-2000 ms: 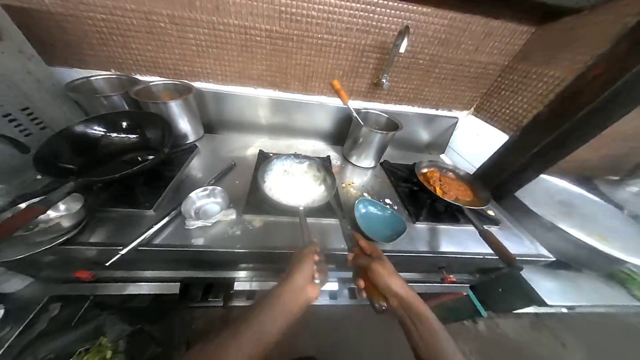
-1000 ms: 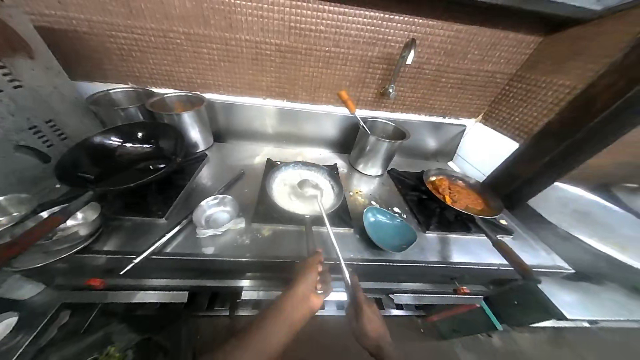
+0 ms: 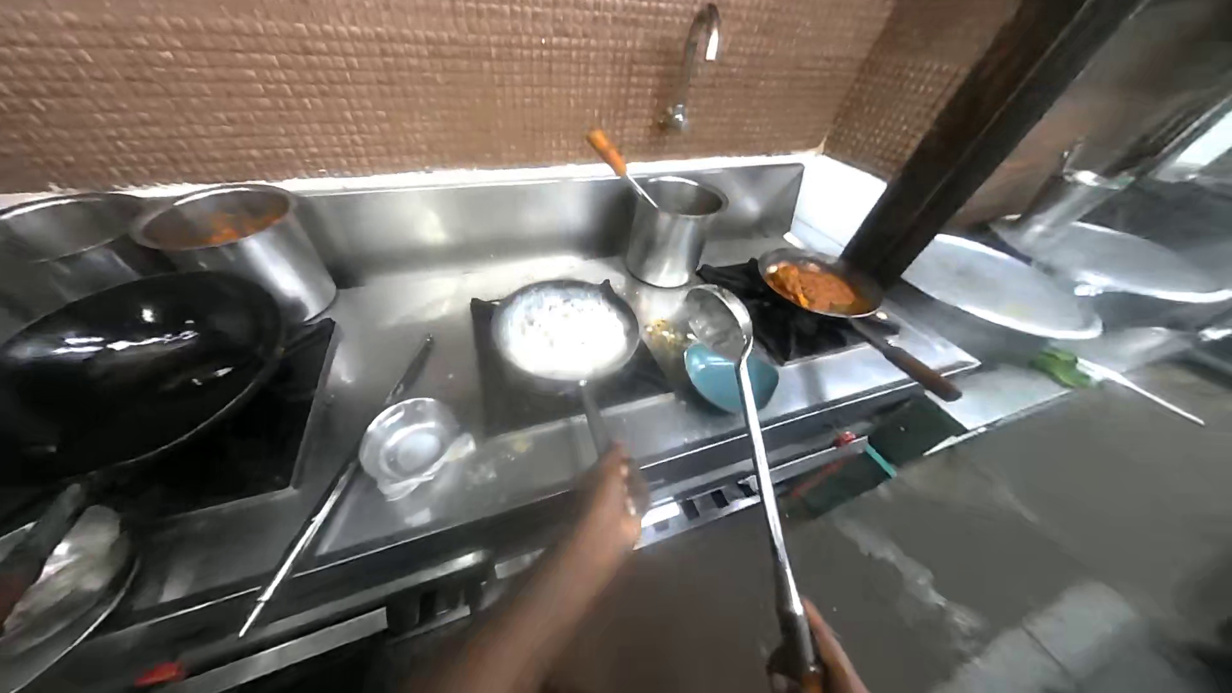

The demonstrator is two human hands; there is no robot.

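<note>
My left hand (image 3: 616, 496) grips the handle of a frying pan (image 3: 565, 332) with white contents, which sits on the middle burner. My right hand (image 3: 818, 654), low in the view, is closed around the handle of a long metal ladle (image 3: 760, 452). The ladle's bowl hangs over the rim of a teal bowl (image 3: 727, 380), to the right of the pan; whether they touch is unclear. Left of the pan stands a small metal bowl (image 3: 412, 443) beside a long-handled utensil (image 3: 332, 496) lying on the steel counter.
A black wok (image 3: 135, 356) and a steel pot with orange residue (image 3: 231, 241) stand left. Behind is a steel pot (image 3: 671, 241) holding an orange-handled utensil (image 3: 616, 159). A pan of orange-red food (image 3: 816, 287) sits right, near a dark post (image 3: 972, 135) and a large round metal lid or tray (image 3: 1001, 284).
The ladle's bowl, in the pan one second ago, is now over the teal bowl at the right. My left hand stays on the pan's handle. The view has shifted and tilted.
</note>
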